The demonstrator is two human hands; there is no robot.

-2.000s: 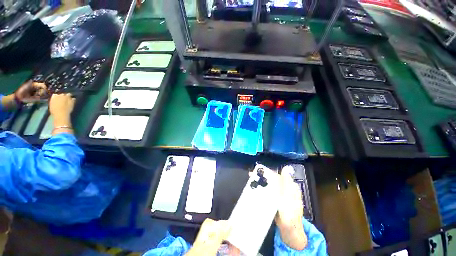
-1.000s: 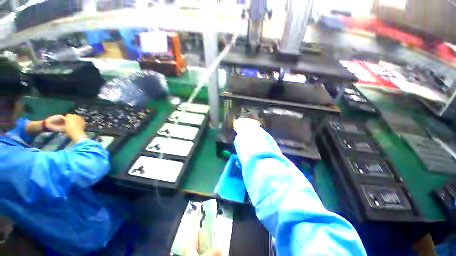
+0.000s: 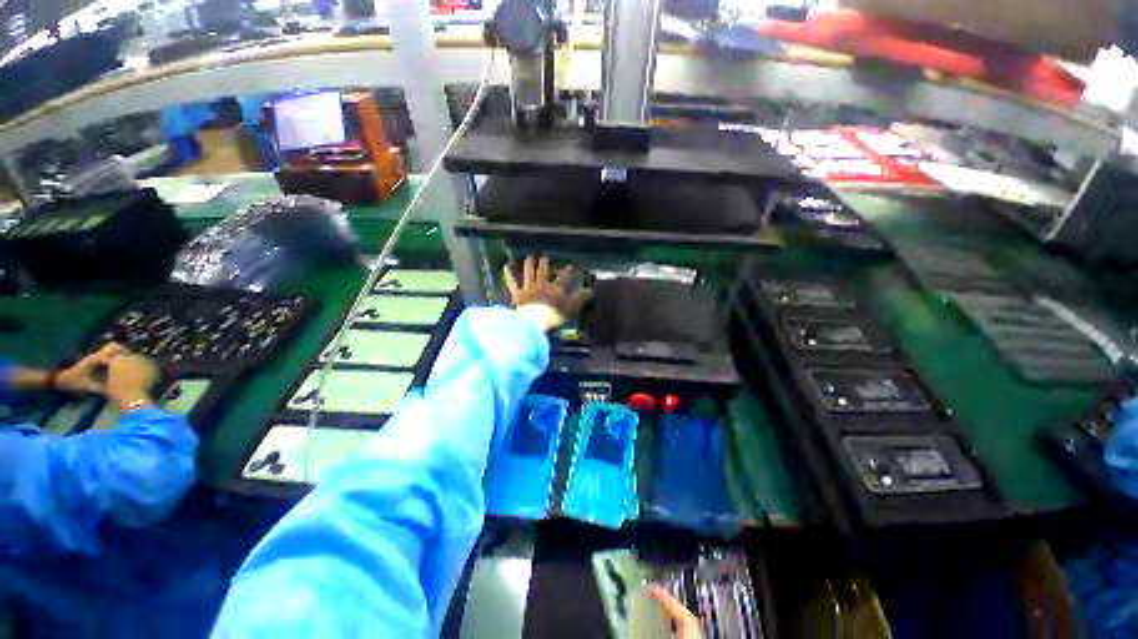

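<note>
My left hand (image 3: 543, 290) is stretched into the pressing machine (image 3: 599, 362), palm down with fingers spread, over the left press nest; what lies under it is hidden. The right nest area (image 3: 655, 315) looks dark. My right hand (image 3: 675, 614), cut off by the bottom edge, grips a pale green back cover (image 3: 624, 597) with a black camera cluster, tilted above the near foam tray (image 3: 562, 605). Another pale cover (image 3: 499, 597) lies in that tray at left, and dark phone bodies (image 3: 721, 593) show at right, blurred.
Light-blue film sheets (image 3: 527, 459) and dark blue film sheets (image 3: 690, 468) lie before the press. A tray of covers (image 3: 225, 481) stands left, a tray of phone bodies (image 3: 930, 509) right. A neighbour's hands (image 3: 112, 378) work at far left. A hose (image 3: 418, 200) hangs beside the press.
My right hand has come back from the press to the near tray and holds a cover. My left hand has gone from the near tray up into the press. The view has shifted.
</note>
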